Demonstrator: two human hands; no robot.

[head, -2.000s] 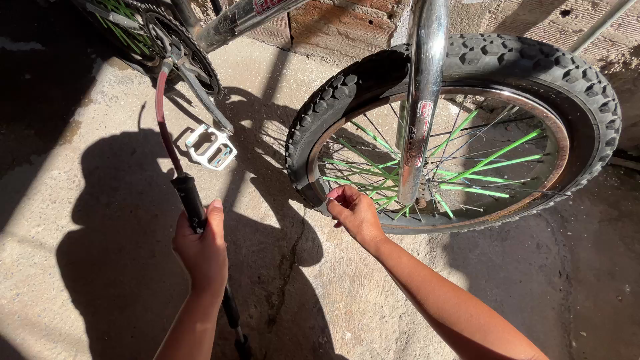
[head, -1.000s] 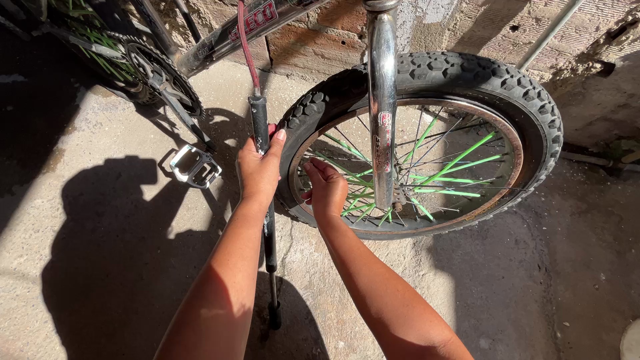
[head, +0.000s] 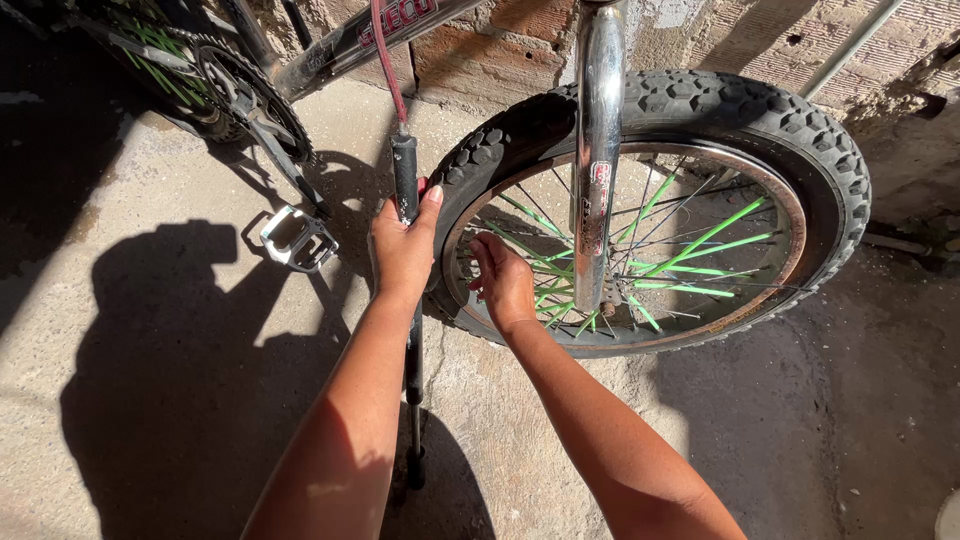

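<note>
My left hand (head: 407, 244) grips the black barrel of a bicycle hand pump (head: 406, 169), held upright beside the tire's left edge. A red hose (head: 389, 67) runs up from the pump's top out of view, and the thin rod and black end stick out below. My right hand (head: 504, 281) is at the left inner side of the rusty wheel rim (head: 796, 217), its fingers bent near the spokes; what they touch is hidden. The knobby black tire (head: 750, 105) surrounds the rim. Green covers sit on several spokes (head: 705, 238). A chrome fork leg (head: 598, 150) crosses the wheel.
A silver pedal (head: 300, 240), crank and chainring (head: 255, 105) stand at the left, with the frame tube (head: 330, 64) above. A brick wall (head: 480, 64) rises behind. A metal rod (head: 851, 49) leans at the upper right. Shadows fall across the concrete floor (head: 172, 180).
My left hand has brought the pump right, from beside the pedal to against the tire. My right hand remains at the rim's left side. The view has shifted somewhat.
</note>
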